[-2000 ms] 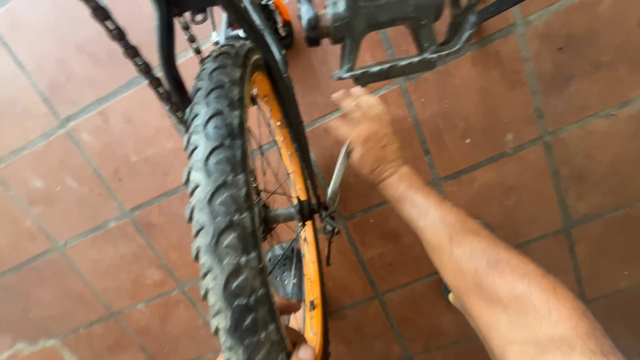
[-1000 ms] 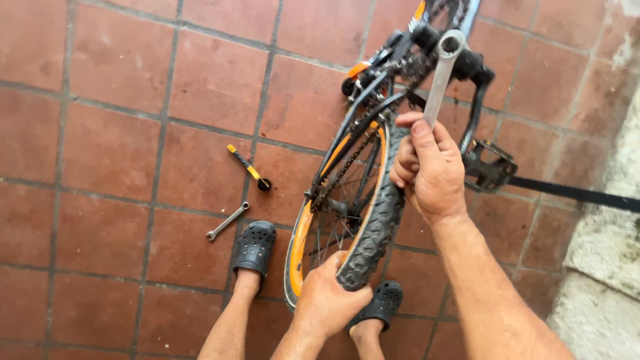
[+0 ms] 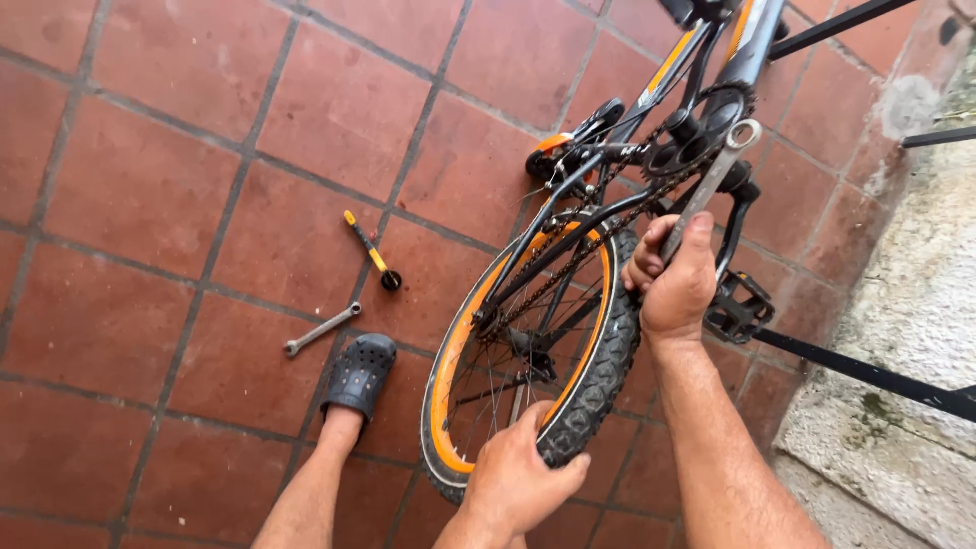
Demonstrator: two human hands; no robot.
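Observation:
My left hand (image 3: 518,469) grips the knobby black tire (image 3: 591,396) at the near end of the bicycle's rear wheel, with its orange rim (image 3: 442,404). My right hand (image 3: 679,282) holds a metal combination wrench (image 3: 709,191), its ring end up, beside the far part of the tire. Past the wrench lie the chainring (image 3: 698,130) and greasy chain, and a black pedal (image 3: 740,306) is right of my right wrist. The hub and axle show inside the spokes; the fingers of my left hand are partly hidden behind the rim.
On the terracotta tile floor (image 3: 145,183) lie a smaller wrench (image 3: 322,329) and a yellow and black tool (image 3: 372,252) with a round black end. My foot in a dark clog (image 3: 361,374) is left of the wheel. Black metal bars (image 3: 862,374) and a rough wall (image 3: 915,305) are at right.
Two seconds ago my right hand was low beside the wheel hub; by one second ago it was raised with the wrench. The view has shifted strongly. Both grips stay much the same over the last second.

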